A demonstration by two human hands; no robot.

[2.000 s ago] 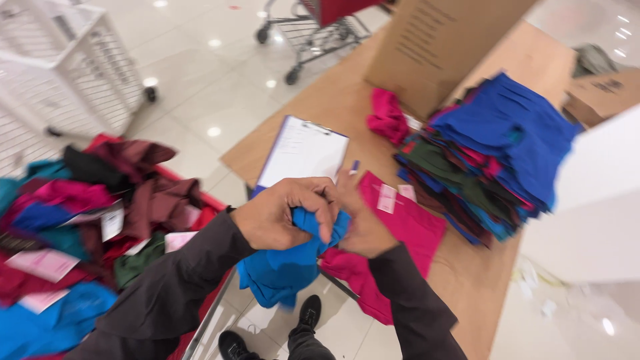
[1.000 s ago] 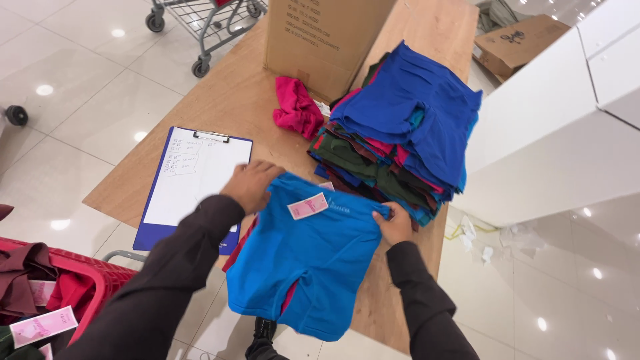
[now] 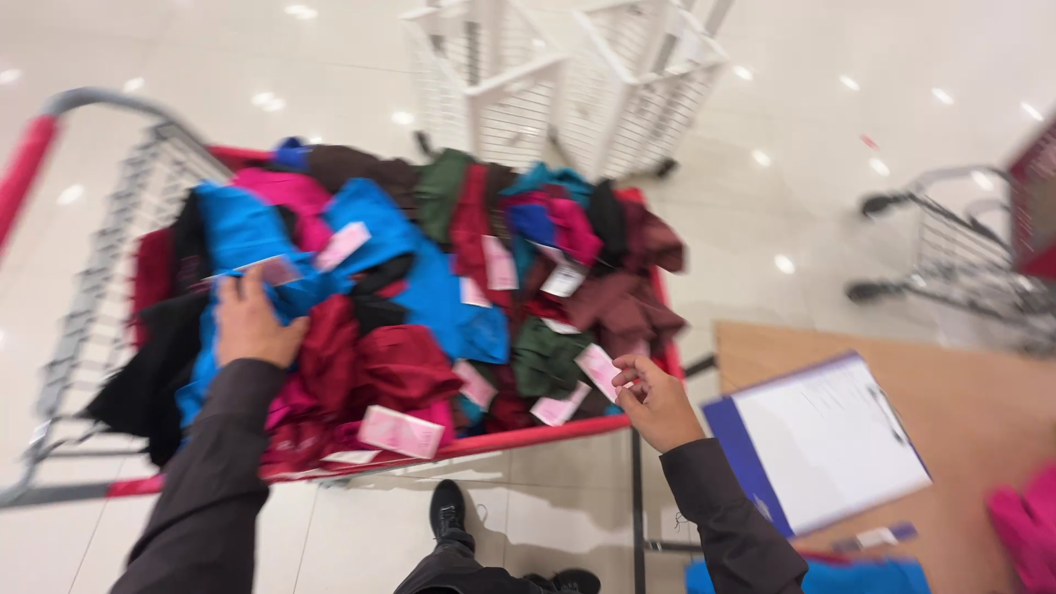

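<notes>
A heap of mixed garments with pink tags fills a red-rimmed shopping cart. At the heap's left side my left hand rests on a bright blue garment, just below a pink tag; whether its fingers grip the cloth cannot be told. Over the cart's right end, my right hand pinches or touches a pink tag beside a dark green garment. What that tag is attached to is unclear.
On the wooden table at the right lie a blue clipboard with paper, a marker, pink cloth and blue cloth. White wire baskets stand behind the cart, and another cart is at the right.
The view has swung left to the cart. Both hands have left the blue shorts they held spread over the table edge and are now over the garment heap.
</notes>
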